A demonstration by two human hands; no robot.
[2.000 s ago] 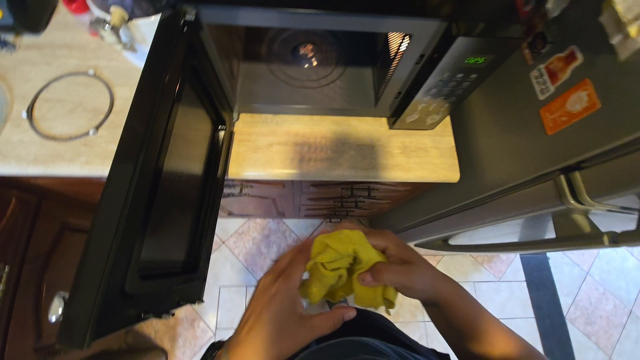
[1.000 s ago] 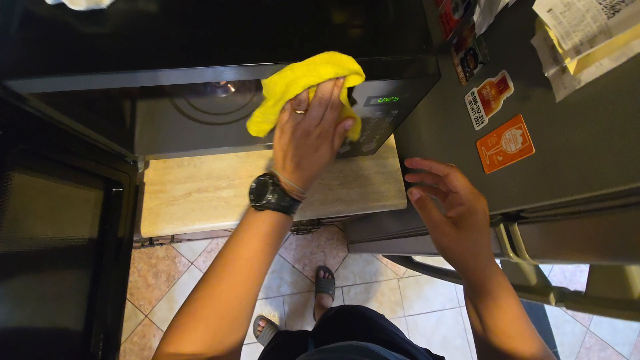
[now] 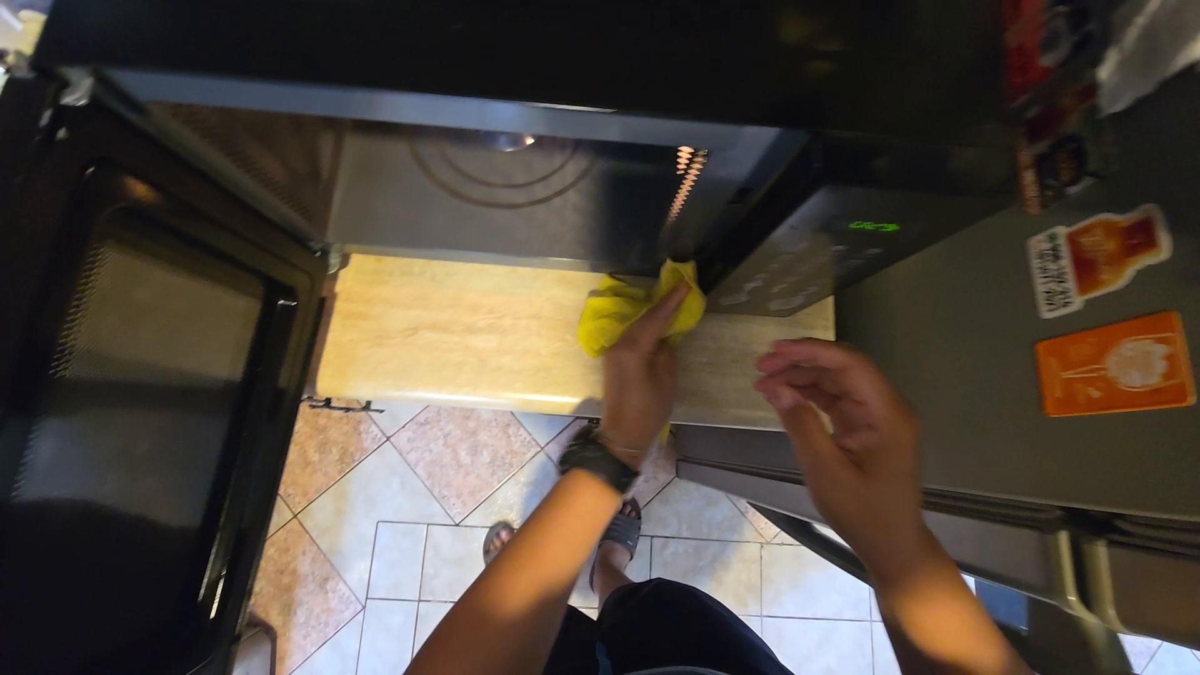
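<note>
My left hand (image 3: 642, 375), with a dark watch on its wrist, holds a yellow cloth (image 3: 619, 314) against the lower right front edge of the microwave oven's opening. The microwave (image 3: 469, 211) stands with its door (image 3: 150, 356) swung out to the left; its cavity shows a ringed floor and a lit perforated patch on the right wall. Right of the cavity is the control panel (image 3: 797, 253) with a green display. My right hand (image 3: 844, 422) hangs in the air in front of the worktop, fingers curled and apart, holding nothing.
The light worktop (image 3: 459, 328) runs below the microwave. At the right stands a grey refrigerator (image 3: 937, 375) with an orange magnet (image 3: 1116, 364), a bottle-shaped magnet (image 3: 1102, 258) and handles low down. Tiled floor (image 3: 469, 450) and my sandalled feet are below.
Two seconds ago both hands were at the cloth; one second ago my left hand had it on the microwave's front by the panel. Now the cloth is lower, at the opening's bottom right.
</note>
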